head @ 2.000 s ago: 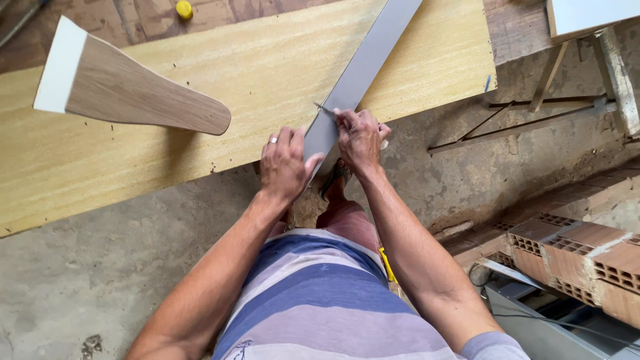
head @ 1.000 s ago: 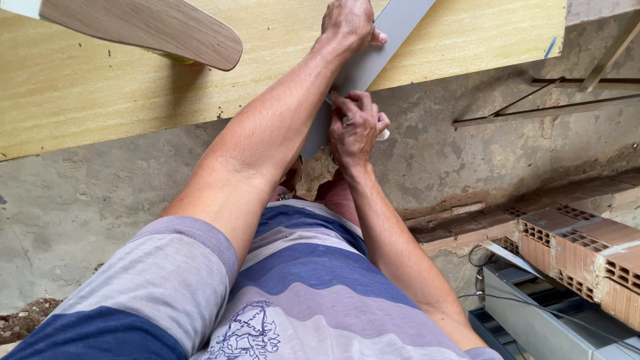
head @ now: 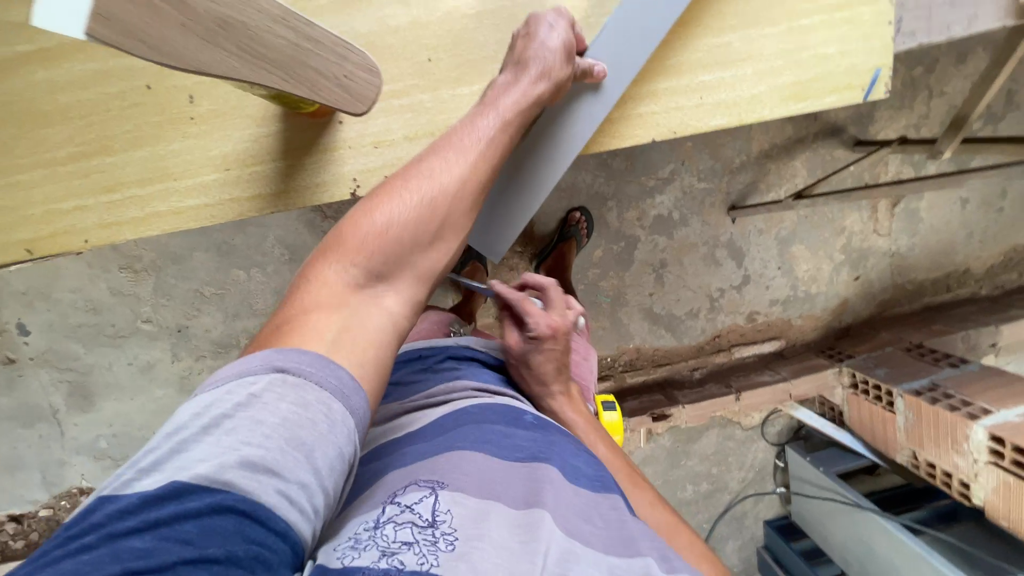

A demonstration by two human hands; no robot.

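A long flat grey strip lies slantwise across the yellowish wooden board, its near end jutting past the board's edge. My left hand grips the strip's left edge over the board, thumb on its face. Near my waist, below the strip's near end, my right hand holds a thin metal-bladed tool, probably a knife, with a pale handle mostly hidden by the fingers. The blade points left and is apart from the strip. A brown wood-grain piece with a white end rests raised on something yellow and orange at the upper left.
A yellow tape measure sits at my waist. My sandalled feet are on the concrete floor under the strip. Hollow clay bricks, a grey metal piece and a cable lie at the lower right. A dark metal frame stands at the right.
My left hand has moved from the strip's near end to farther up it. My right hand, with the tool, has come down off the strip toward my waist.
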